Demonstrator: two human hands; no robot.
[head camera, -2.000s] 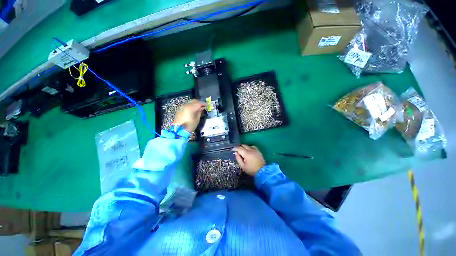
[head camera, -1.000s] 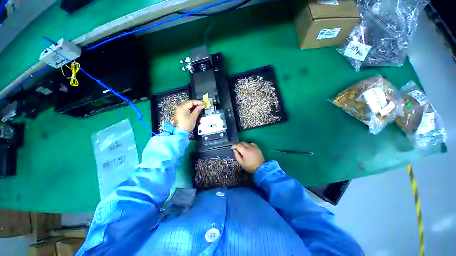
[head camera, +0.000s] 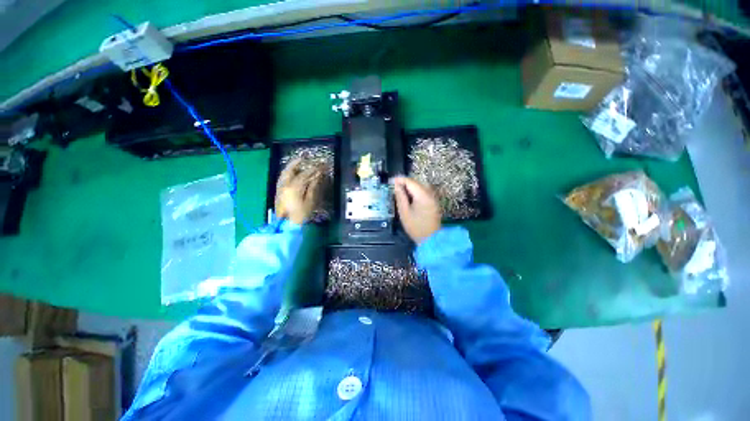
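Note:
The black fixture (head camera: 368, 140) stands between two black trays, with a silver plate (head camera: 368, 204) near its front end and a small yellow piece (head camera: 365, 167) at its middle. My left hand (head camera: 303, 191) is blurred over the pale heap of tiny parts in the left tray (head camera: 277, 161); whether it holds a part cannot be seen. My right hand (head camera: 417, 207) is beside the plate's right side, fingertips at the fixture's edge; any part in them is too small to tell. The front tray (head camera: 374, 279) holds a darker heap.
The right tray (head camera: 444, 168) holds pale parts. A labelled zip bag (head camera: 197, 238) lies left. Bags of parts (head camera: 613, 215) and a cardboard box (head camera: 571, 74) are at the right. A black case (head camera: 197, 103) and a white box (head camera: 136, 48) with a blue cord are upper left.
My left hand has moved from the yellow piece to the left tray. My right hand has moved forward from the fixture's front end to beside the plate. The view has shifted.

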